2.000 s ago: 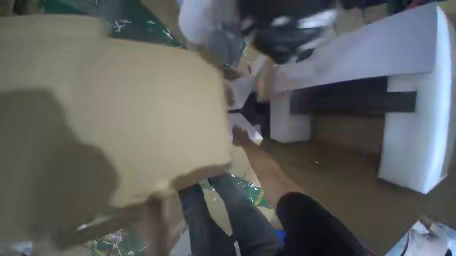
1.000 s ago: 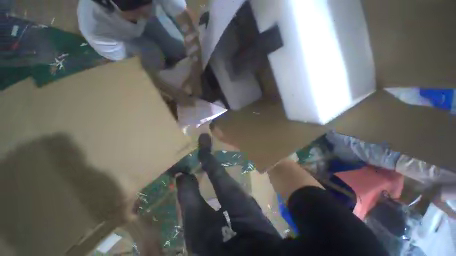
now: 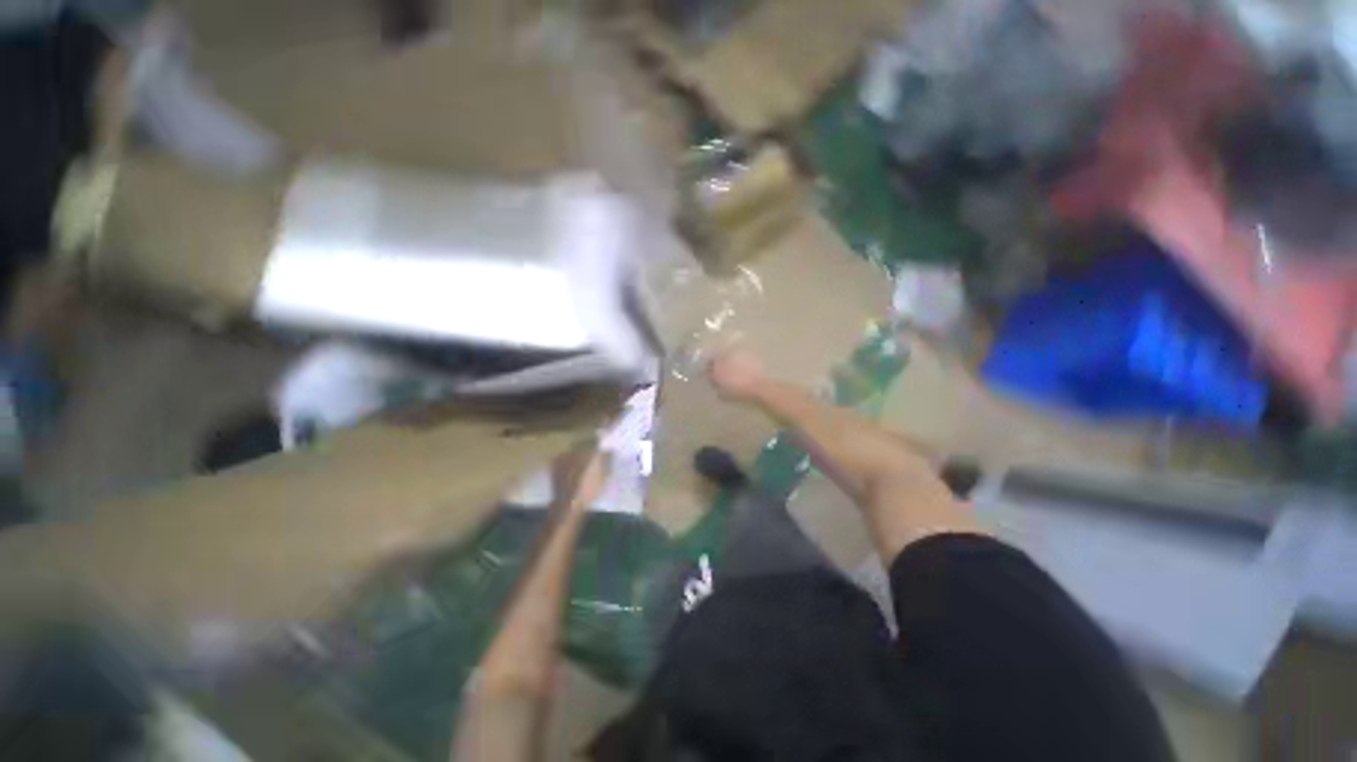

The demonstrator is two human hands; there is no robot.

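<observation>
The frame is blurred. A large brown corrugated carton lies open at the left, its long panel running towards my left hand. A shiny white block shows at its upper side. A white printed flap hangs at the carton's near end. My left hand is at this flap, over its left part; blur hides whether the fingers grip it. My right hand is off the carton, to the right of its end, above the cardboard-covered floor. Its fingers look curled, but blur hides whether it holds anything.
A person in white is behind the carton at the left. A bright blue crate stands beside a pink-red table at the right. A long white carton lies at lower right. Green floor shows with cardboard and scraps.
The view has swung right. The white block and brown carton now appear further left, and the brown panel looks narrower. Both my forearms are now clearly visible, my right hand away from the carton.
</observation>
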